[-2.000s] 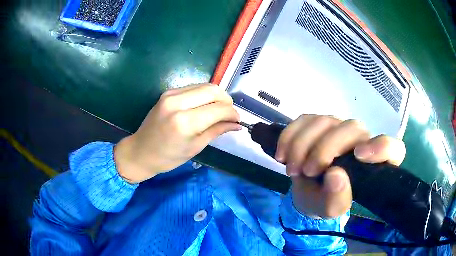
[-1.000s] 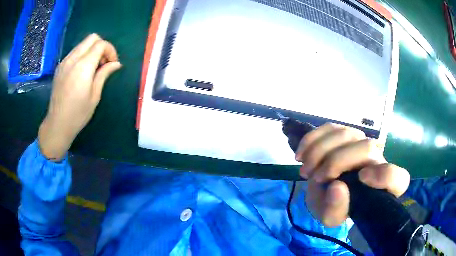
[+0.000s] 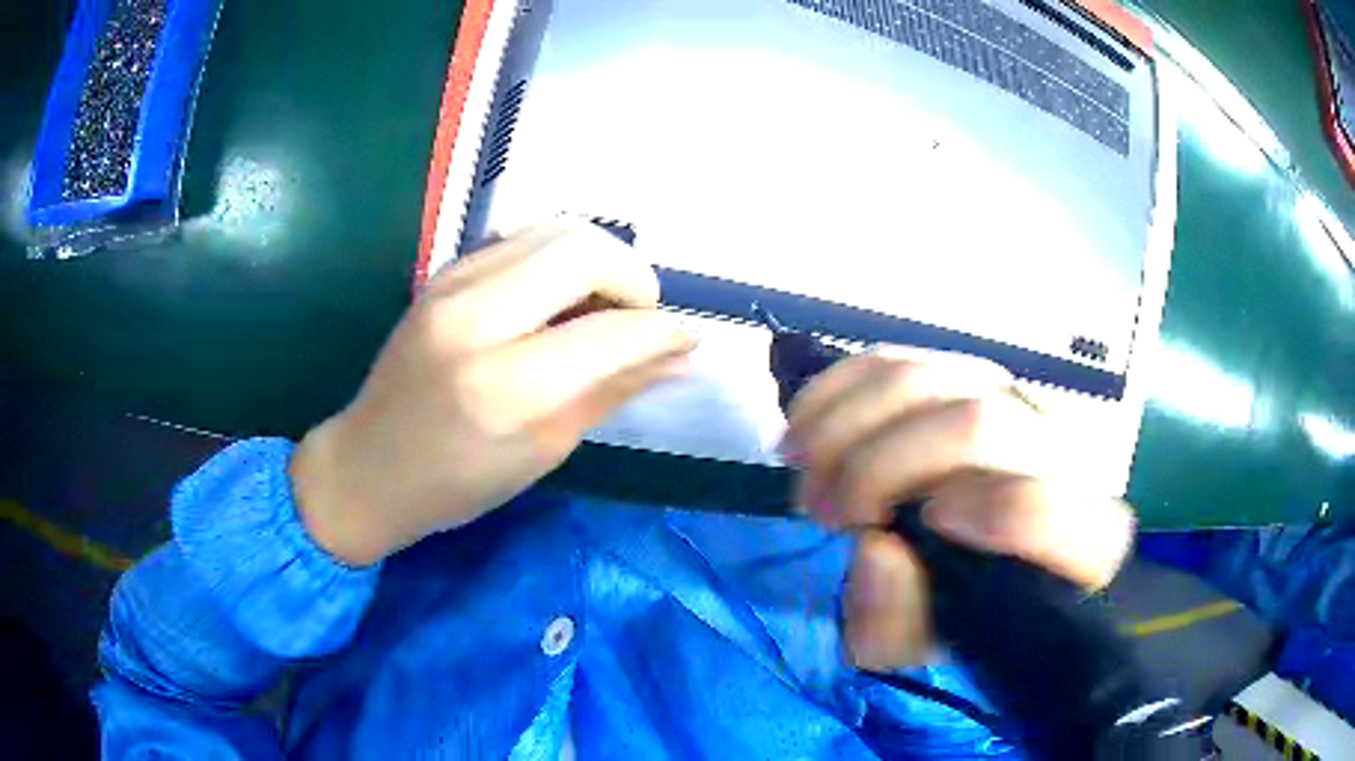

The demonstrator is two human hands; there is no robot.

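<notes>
The laptop point(image 3: 832, 193) lies upside down, its silver-grey bottom cover up and its dark edge strip towards me. My right hand point(image 3: 951, 491) grips the black electric screwdriver point(image 3: 1025, 625); its thin bit points at the dark strip near the strip's middle. My left hand point(image 3: 513, 372) is over the laptop's near left corner, thumb and fingers curled close together, left of the bit. Whether it pinches a screw cannot be told; the hand is slightly blurred.
A blue screw tray point(image 3: 156, 112) full of dark screws stands at the upper left on the green worktop point(image 3: 297, 283). A white sheet point(image 3: 713, 390) and an orange-red pad point(image 3: 450, 141) lie under the laptop. A red-edged item shows at the upper right. A black cord hangs near my right sleeve.
My left hand has moved right, from beside the screw tray to the laptop's near edge. My right hand with the screwdriver has shifted slightly left.
</notes>
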